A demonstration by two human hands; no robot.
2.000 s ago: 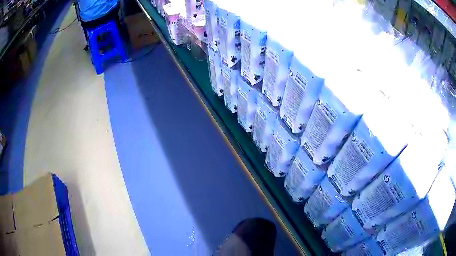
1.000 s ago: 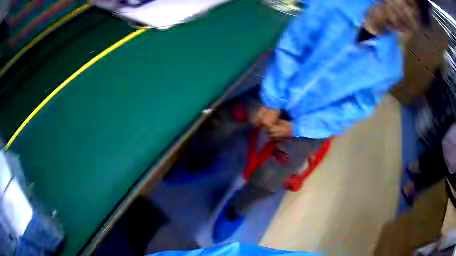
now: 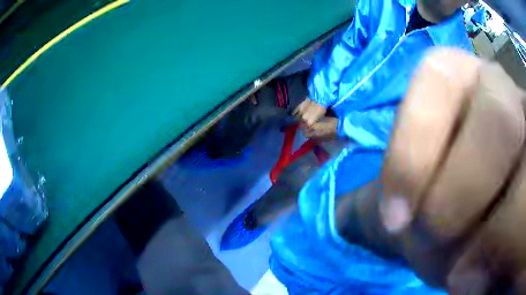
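My right hand [image 3: 461, 155] is raised very close to the camera at the right. It is large and blurred, with its fingers curled in, and nothing shows in it. Its bright blue sleeve [image 3: 340, 259] hangs loose around the wrist at the bottom. My left hand is not in view. Pale blue-white packs [image 3: 20, 190] stand at the left edge of the green bench top [image 3: 150, 86], cut off by the picture's edge. No hand touches them.
A seated person in a blue smock [image 3: 369, 69] is beside the bench, hands together in the lap, on a red stool [image 3: 282, 155]. A blue shoe cover [image 3: 242, 230] is on the floor. The bench's thin edge [image 3: 173, 152] runs diagonally. Yellow tape [image 3: 69, 31] crosses the upper left.
The view has swung from the long pack rows to the green bench and seated person. My right hand has come up into view at the right since one second ago.
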